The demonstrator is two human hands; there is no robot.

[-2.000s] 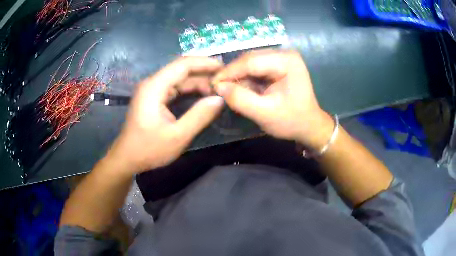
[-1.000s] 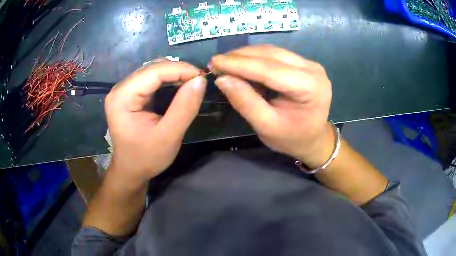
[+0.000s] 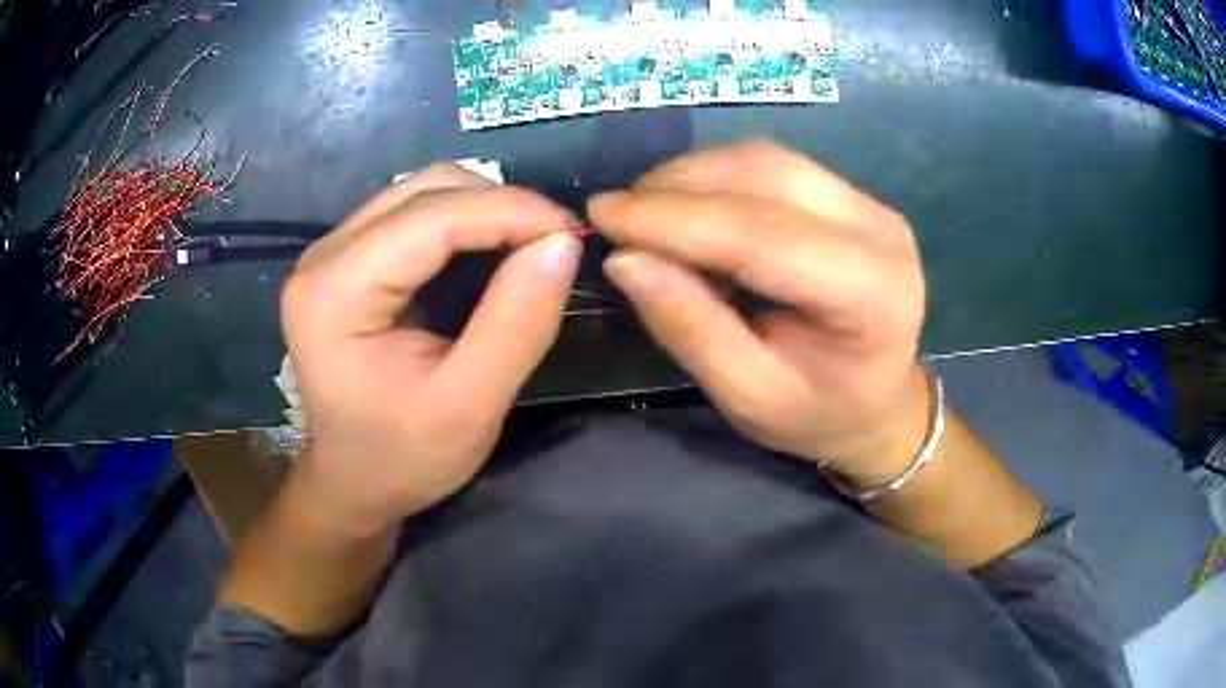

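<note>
My left hand (image 3: 403, 336) pinches a short red lead wire (image 3: 584, 233) between thumb and index finger at the middle of the view. My right hand (image 3: 780, 296) is at the wire's other side, its thumb and index fingertips slightly apart; whether it grips the wire cannot be told. A green PCB panel strip (image 3: 647, 67) with a white edge lies flat on the bench beyond my hands. A tangle of red wire ends (image 3: 124, 249) on black cables (image 3: 256, 239) lies at the left; the cables run behind my left hand.
A dark green bench (image 3: 1049, 202) has its front edge just before my body. A blue tray (image 3: 1100, 54) with green strips stands at the far right. A dark pad (image 3: 643, 145) lies below the strip. A white scrap (image 3: 480, 169) lies behind my left hand. More dark cables lie at the upper left.
Against the first frame, the view has shifted and my hands are more spread at the fingertips. Since the second, my right thumb and index finger have parted slightly; the strip still lies there.
</note>
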